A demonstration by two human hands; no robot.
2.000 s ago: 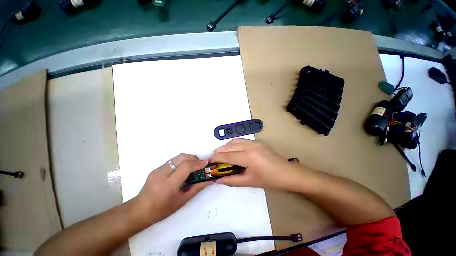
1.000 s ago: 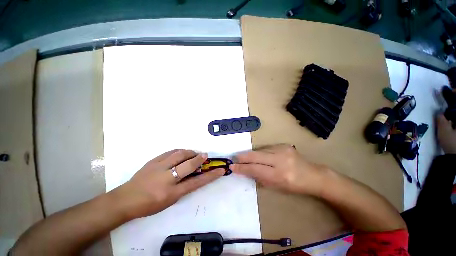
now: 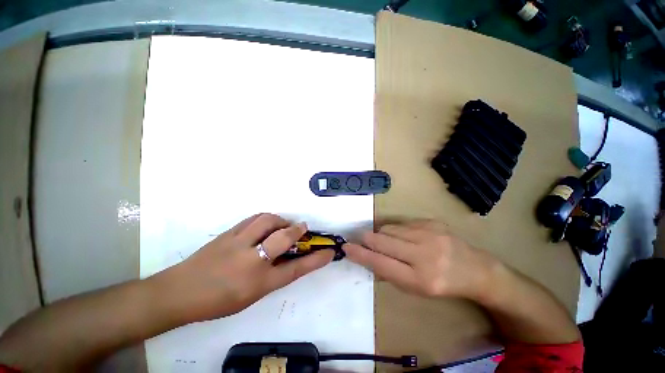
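A black housing shell (image 3: 316, 244) with a yellow insert lies open side up on the white work sheet (image 3: 255, 116). My left hand (image 3: 251, 266) grips its left part between thumb and fingers and hides that end. My right hand (image 3: 423, 258) has its fingertips at the shell's right end; whether they pinch anything is hard to tell. A thin black front cover (image 3: 354, 183) lies just beyond, across the sheet's right edge. A closed black unit (image 3: 240, 357) with a tan band and a cable with plug (image 3: 364, 358) lies at the bottom edge.
A stack of ribbed-looking black covers (image 3: 481, 156) lies on the right cardboard (image 3: 415, 102). A cluster of black units (image 3: 583, 207) with loose leads lies farther right. The green conveyor belt (image 3: 496, 29) with units runs along the top. Another cardboard sheet (image 3: 18, 167) is at far left. Dark clothing shows at lower right.
The view has turned and shifted. The shell was held tilted with green board showing; now it lies on the sheet. My right hand has moved from around it to its right end.
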